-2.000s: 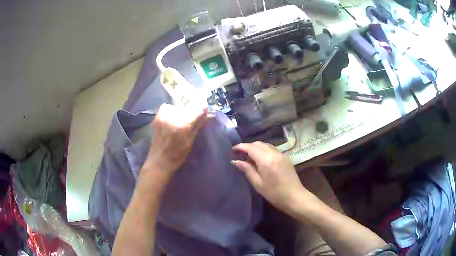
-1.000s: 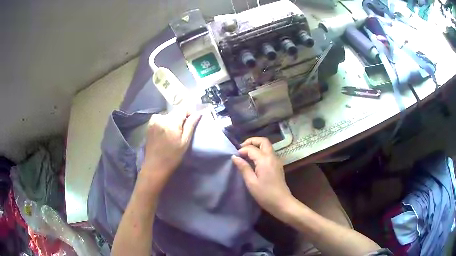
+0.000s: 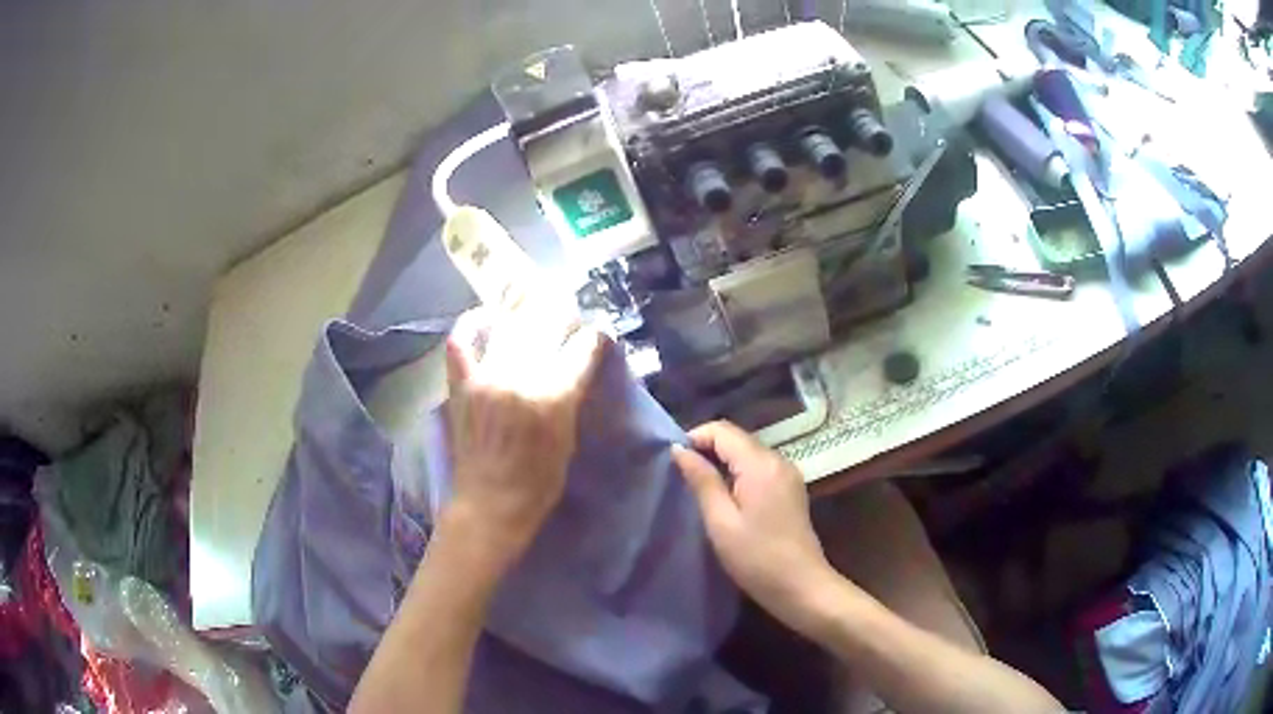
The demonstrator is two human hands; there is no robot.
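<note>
The grey-purple garment panel [image 3: 586,558] drapes over the table's front edge and also lies behind the lamp. My left hand [image 3: 517,405] is on the cloth close to the presser foot area [image 3: 614,300], its fingers washed out by the bright light. My right hand [image 3: 754,509] pinches the cloth's right edge between thumb and fingers, below the machine's front. The overlocker [image 3: 761,168] has four dark knobs and a green label. The stitching point is partly hidden by glare.
The cream sewing lamp [image 3: 486,255] is left of the machine head. Thread snips [image 3: 1022,282] and a small dark round piece [image 3: 902,366] lie on the table [image 3: 963,398] at right. A purple thread cone [image 3: 1026,144] lies behind. A blue-grey cloth bundle [image 3: 1201,600] is at lower right.
My left hand has turned and now lies flatter over the cloth by the needle area. My right hand, fingers apart two seconds ago, now pinches the cloth edge, slightly lower.
</note>
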